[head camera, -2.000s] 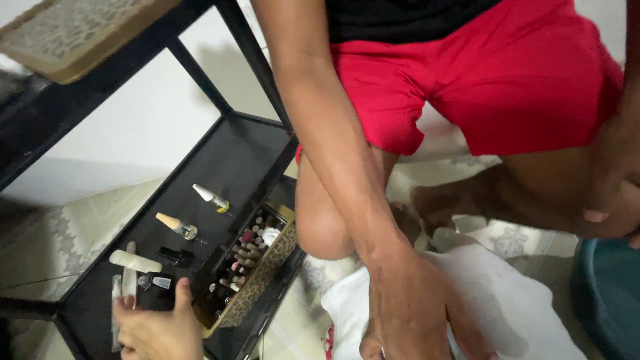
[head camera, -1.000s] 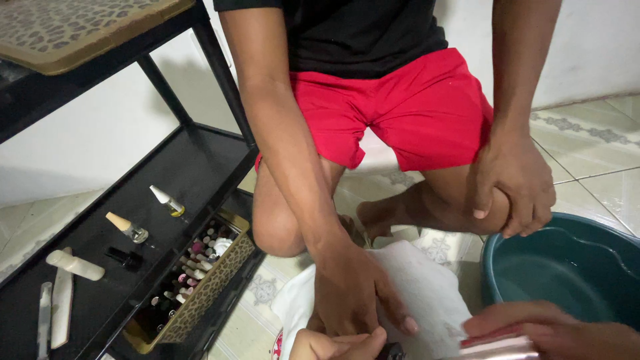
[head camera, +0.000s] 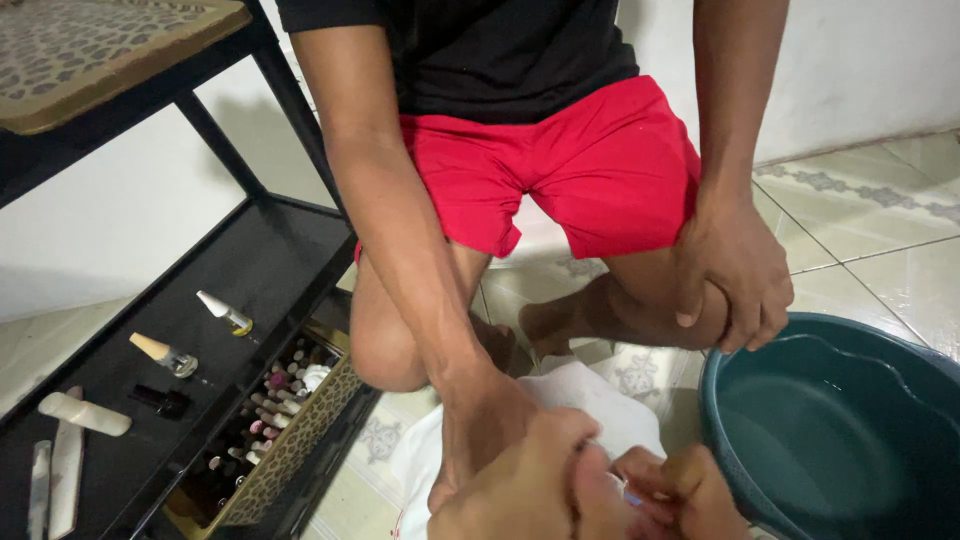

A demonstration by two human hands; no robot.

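My left hand (head camera: 525,476) is blurred at the bottom centre, in front of the seated person's hand (head camera: 487,420); what it grips is hidden. Close to its right, the curled fingers of my right hand (head camera: 686,491) pinch a small, partly hidden object (head camera: 632,496) with a bluish part. Beneath the person's hand lies a white cloth (head camera: 592,390). On the black shelf at left are a bottle with a white pointed cap (head camera: 217,306), a bottle with a beige cap (head camera: 154,349), a black bottle (head camera: 161,401), a whitish tube (head camera: 85,413) and a nail file (head camera: 67,472).
A leopard-print box (head camera: 296,427) of nail polish bottles sits below the shelf's edge. A green basin (head camera: 716,450) with water stands on the tiled floor at right. A leopard-print tray (head camera: 112,97) lies on the upper shelf. The person's other hand (head camera: 739,274) rests on a knee.
My left hand has left the shelf, where the oldest frame shows it, and is now by the person's hand. My right hand has come into view and now meets my left. The view has shifted.
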